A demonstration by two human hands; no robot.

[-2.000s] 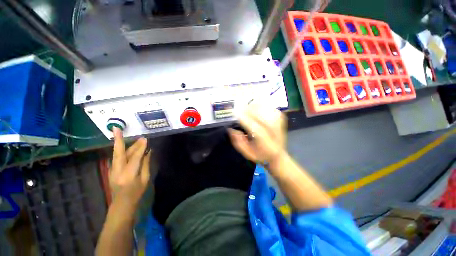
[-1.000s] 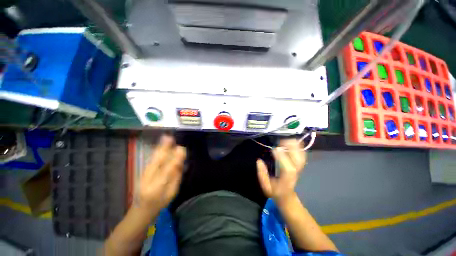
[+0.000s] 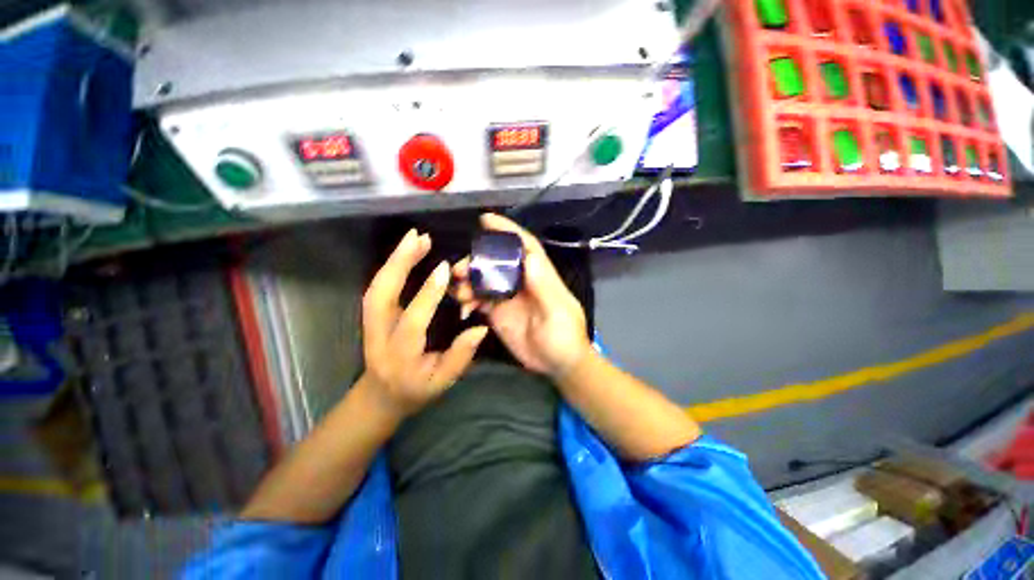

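A small dark rounded-square watch unit [image 3: 497,265] is held in my right hand [image 3: 542,312], above my lap, with its glossy face up. My left hand [image 3: 410,329] is just left of it, fingers apart and empty, fingertips close to the unit. The white press machine's front panel [image 3: 397,193] is beyond my hands, with a red emergency stop button [image 3: 425,162], a green button at the left [image 3: 238,169] and one at the right [image 3: 607,147], and two lit red timers [image 3: 325,148].
A coral compartment tray [image 3: 748,113] with lit units is at the upper right. A dark compartment tray [image 3: 170,385] is low at the left. A blue box [image 3: 57,113] is left of the press. White cables [image 3: 635,227] hang off the bench edge. An open box with cartons [image 3: 873,510] is at the lower right.
Both hands have moved back from the press panel and together over my lap. The watch unit now shows clearly in my right hand. The view has shifted, hiding the upper press.
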